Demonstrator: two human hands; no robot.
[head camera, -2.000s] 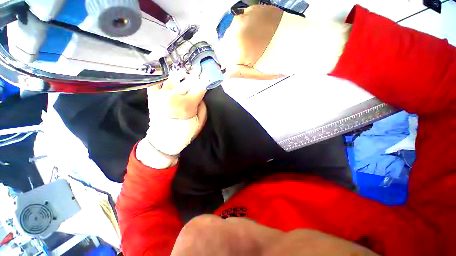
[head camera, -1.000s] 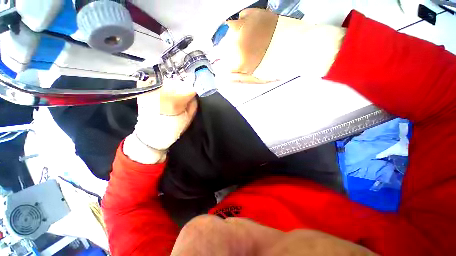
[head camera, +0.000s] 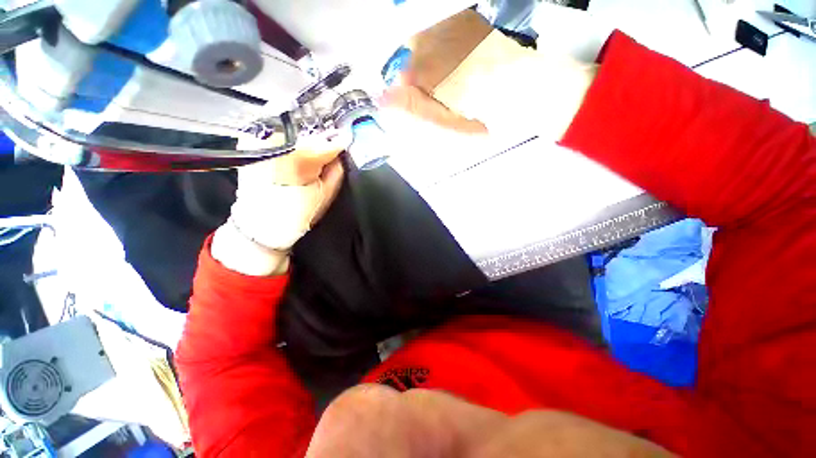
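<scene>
A black garment piece runs from under the sewing machine's needle area over the white table's edge to my lap. My left hand lies on the cloth beside the needle area; its fingertips are hidden behind the machine parts. My right hand is on the other side of the needle, over the white table, with a bit of blue at its fingers. Whether either hand grips something is not clear. The blue-grey cylinder stands between the hands.
The machine's ridged grey knob is at the upper left. A measuring scale runs along the table's front edge. A blue bin with light-blue cloth is beside my lap. A small black item lies at the upper right. A grey motor-like box is at the lower left.
My right hand has shifted slightly down and left, and its thumb now sits nearer the blue-grey cylinder. My left hand stays by the needle area. The camera view has shifted a little.
</scene>
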